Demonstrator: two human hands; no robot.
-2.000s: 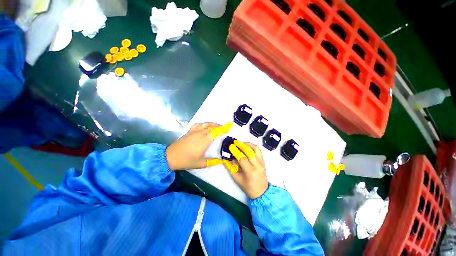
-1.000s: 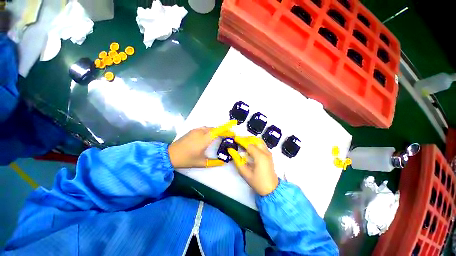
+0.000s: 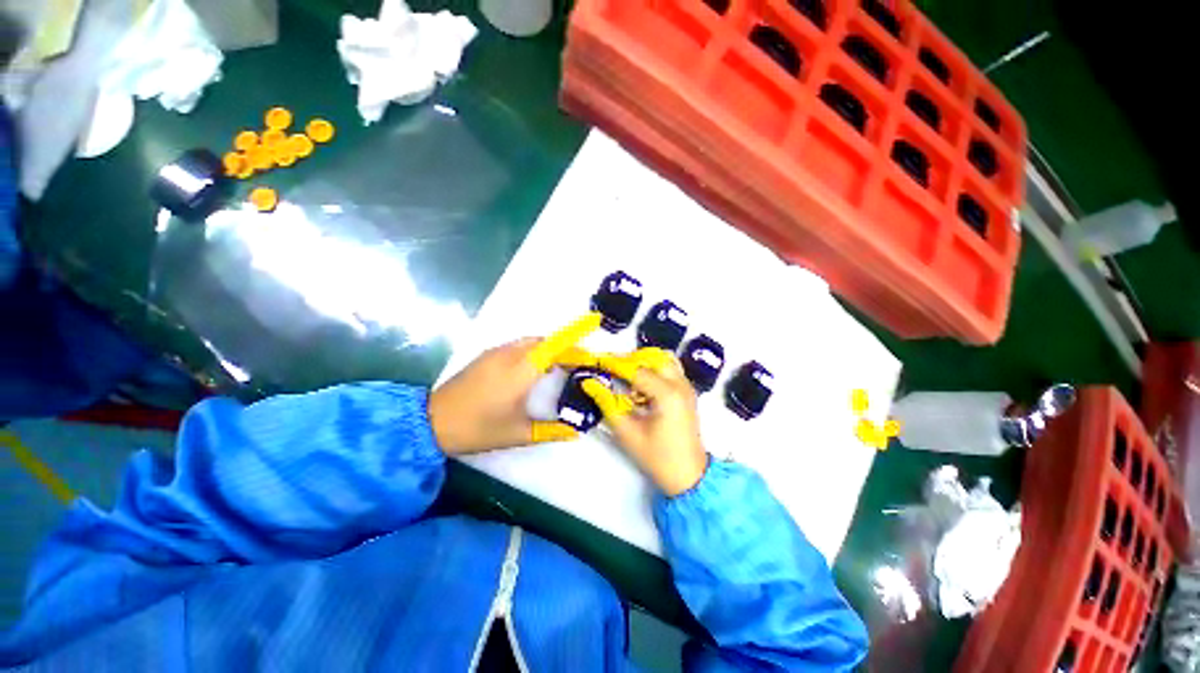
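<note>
A black octagonal watch case (image 3: pixel 576 402) with a glossy face is held between my two hands, over the near left part of the white work pad (image 3: pixel 803 454). My left hand (image 3: pixel 507 394) grips it from the left, with yellow finger cots on the fingertips. My right hand (image 3: pixel 654 418), also with yellow finger cots, touches it from the right; its fingers cover part of the case. Several more black watch cases (image 3: pixel 662 327) lie in a slanting row on the pad, just beyond my hands.
Stacked orange-red foam trays (image 3: pixel 803 145) stand beyond the pad; another tray (image 3: pixel 1099 539) is at right. A dispenser bottle (image 3: pixel 950 422) and crumpled wipe (image 3: pixel 975 542) lie right of the pad. Loose finger cots (image 3: pixel 276 147), a dark round part (image 3: pixel 191 182) and another wipe (image 3: pixel 401 59) are at left.
The held watch case has turned and tilted slightly between my fingers. My right fingers have shifted over its upper side. The whole view has shifted a little.
</note>
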